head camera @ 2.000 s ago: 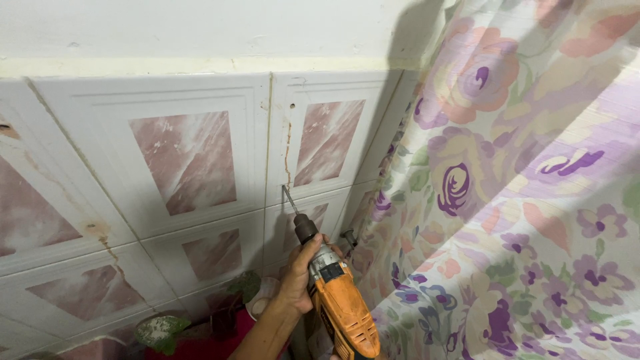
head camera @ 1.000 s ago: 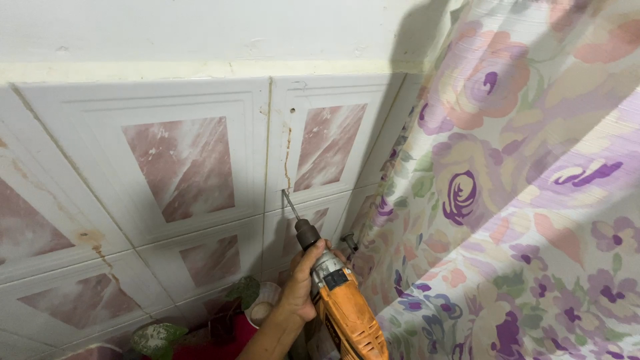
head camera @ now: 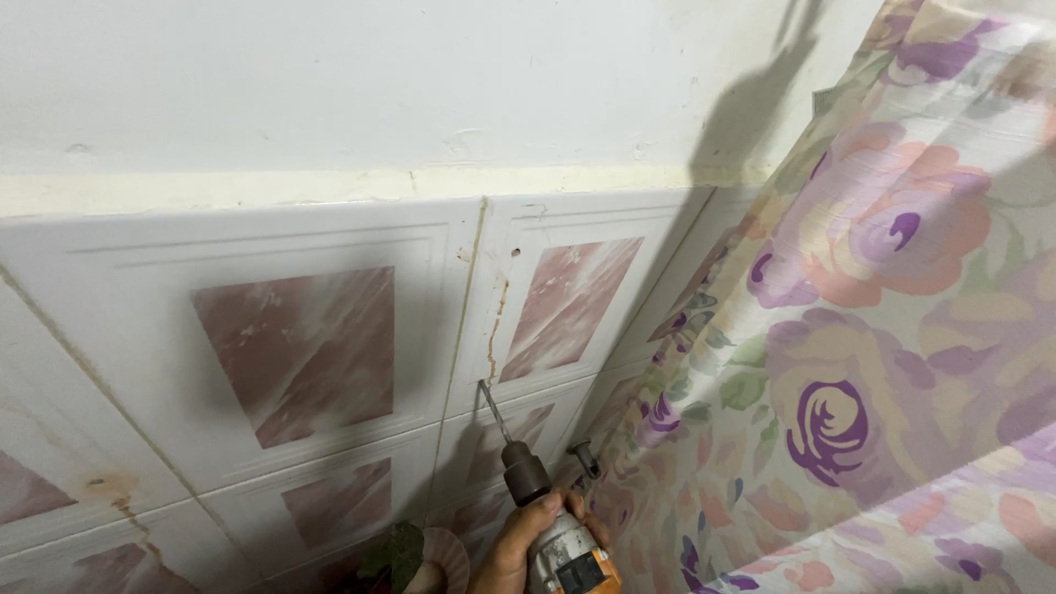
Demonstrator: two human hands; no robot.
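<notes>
My left hand (head camera: 536, 528) is wrapped around the front housing of an orange and grey power drill (head camera: 569, 553), just behind its dark chuck (head camera: 525, 473). The drill's back end and handle are cut off by the lower edge of the view, and my right hand is not seen. From the chuck a drill bit (head camera: 497, 415) points up and left. Its tip meets the white wall tile (head camera: 462, 392), near the lower end of a brownish crack or streak (head camera: 493, 338). Higher on the same tile is a small dark hole (head camera: 516, 252).
A floral curtain (head camera: 891, 371) hangs along the right side. Close to the chuck, a metal fitting (head camera: 584, 456) sticks out from the wall. Below left are a green leaf (head camera: 400, 554) and a pale pink ribbed container (head camera: 445, 561). A stained spot (head camera: 111, 485) marks the left tiles.
The view has shifted, so the drill appears lower and more of it is cut off. My left hand stays on the drill, and the bit's tip remains at about the same place on the tile.
</notes>
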